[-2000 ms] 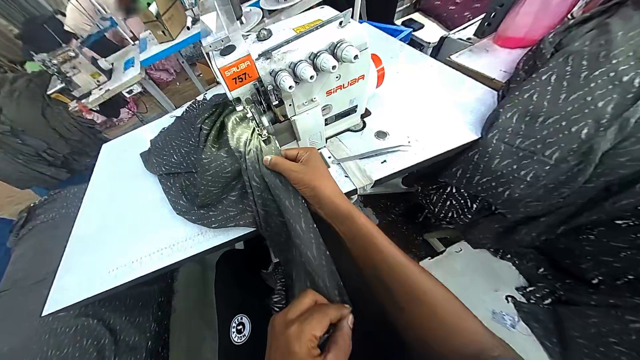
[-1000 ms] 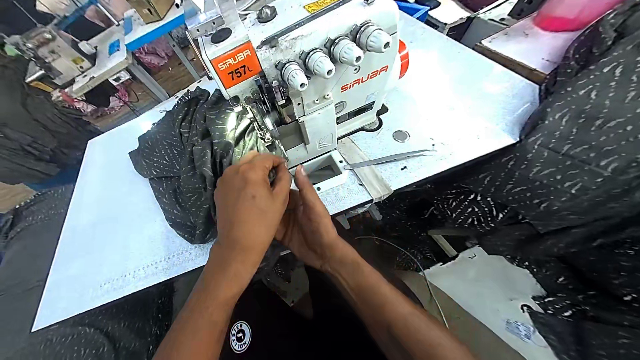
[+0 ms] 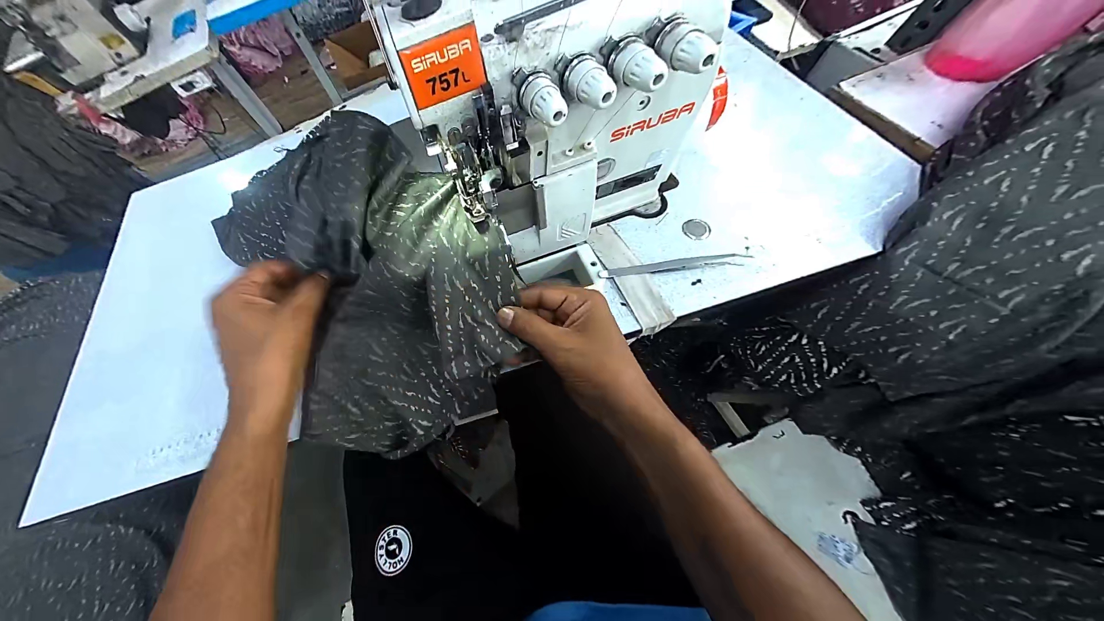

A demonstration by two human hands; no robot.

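A dark grey fabric piece with light flecks (image 3: pixel 388 345) lies bunched over the front of the white table, its lit upper part at the presser foot (image 3: pixel 476 203) of a Siruba overlock machine (image 3: pixel 561 129). My left hand (image 3: pixel 267 323), slightly blurred, pinches a fold of the fabric left of the machine. My right hand (image 3: pixel 569 332) grips the fabric's right edge between thumb and fingers, just below and right of the presser foot. Metal tweezers (image 3: pixel 673 265) lie on the table right of my right hand.
The white table (image 3: pixel 164 362) extends to both sides of the machine. More flecked dark fabric (image 3: pixel 992 259) is heaped at the right, and grey fabric (image 3: pixel 60 164) hangs at the far left. Another sewing machine (image 3: pixel 78 39) stands at upper left. A pink object (image 3: pixel 1009 39) sits at upper right.
My hands, close together below the presser foot one second ago, are now apart. My left hand has moved left onto a fold, and the fabric is spread wider between them.
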